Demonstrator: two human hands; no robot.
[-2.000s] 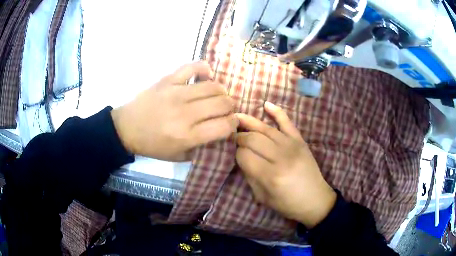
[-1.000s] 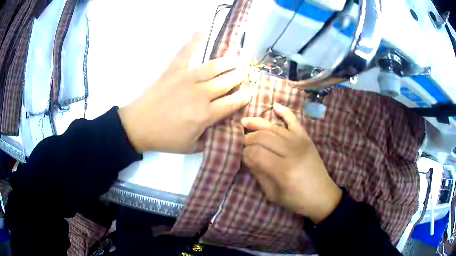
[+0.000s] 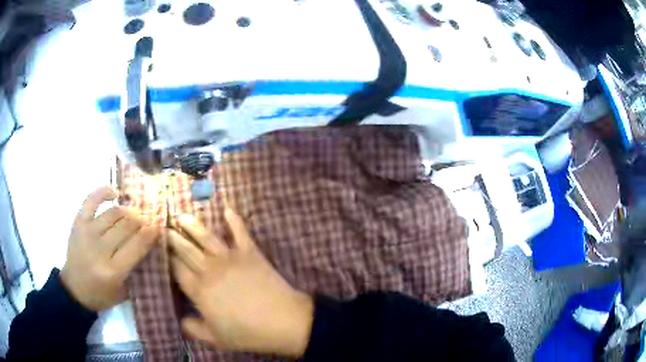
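The red-brown plaid panel (image 3: 340, 205) lies under the sewing machine head (image 3: 283, 106) and spreads to the right. A plaid strip (image 3: 152, 304) runs down from the lamp-lit needle area towards me. My left hand (image 3: 110, 247) is at the strip's left edge, fingers curled on the cloth just below the needle area. My right hand (image 3: 234, 283) rests on the panel beside the strip, its fingertips close to the left hand's. The needle and presser foot are too blurred and glaring to make out.
The white machine body with a blue stripe spans the top. A control box with a small display (image 3: 525, 185) stands at the right. Beyond it are blue bins or cloths (image 3: 559, 212) and stacked plaid pieces (image 3: 595, 177). A measuring scale (image 3: 117, 355) shows at the lower left edge.
The view has swung right, so the machine and both hands appear further left. The strip bundles at the left have left the picture. Both hands are still at the cloth below the needle area.
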